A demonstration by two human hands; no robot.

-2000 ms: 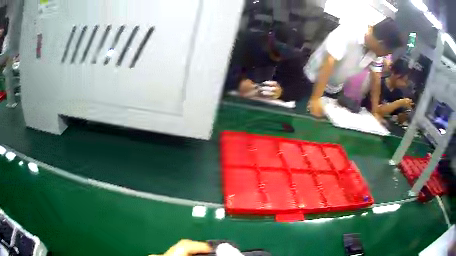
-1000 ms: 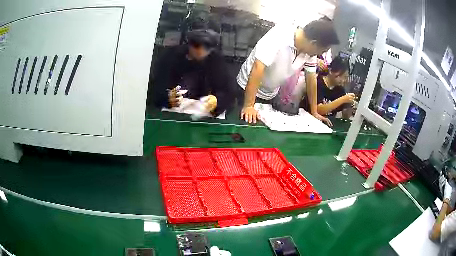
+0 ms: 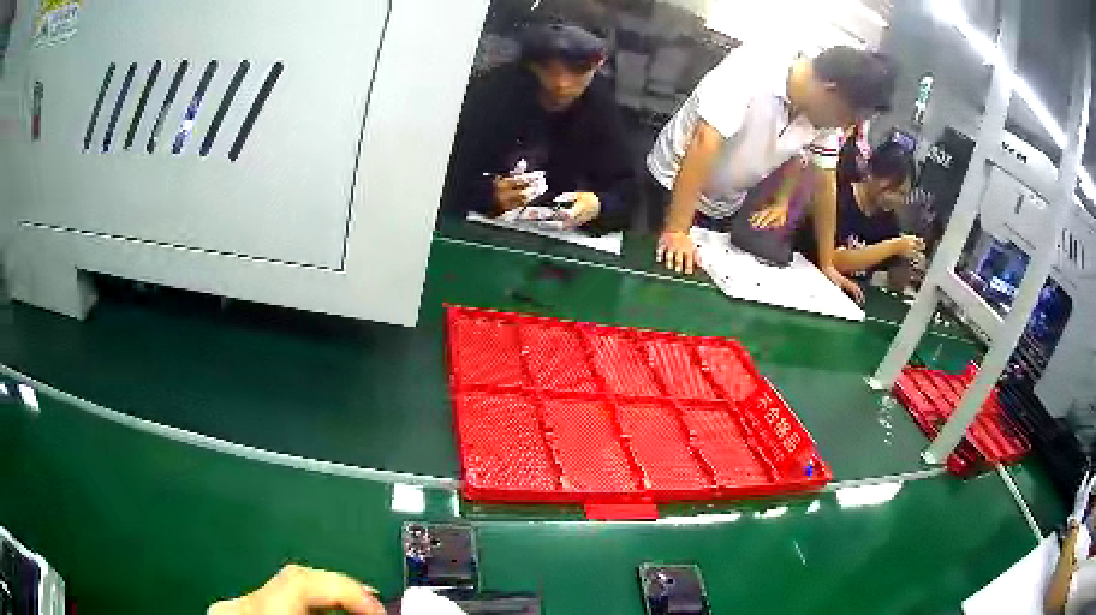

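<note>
A black phone mid-frame [image 3: 441,555] lies on the green belt at the bottom centre, below the red basket. A second one [image 3: 673,591] lies to its right, cut off by the bottom edge. A dark flat part [image 3: 502,604] shows at the bottom edge between them. My left hand [image 3: 298,591], bare and cut off, is left of the first mid-frame; its grip is unclear. Of my right hand, only a white-covered fingertip [image 3: 433,601] shows, beside the dark flat part; whether it holds that part is hidden.
A red basket [image 3: 619,402] sits beyond the belt's pale rail. A grey machine cabinet [image 3: 228,144] stands at left, white uprights [image 3: 962,288] at right. Several people work across the line. A white tray [image 3: 27,577] shows at lower left.
The camera view has turned left, so the basket and people appear farther right. My left hand has come into view at the bottom; the white fingertip is now at the first mid-frame's lower left.
</note>
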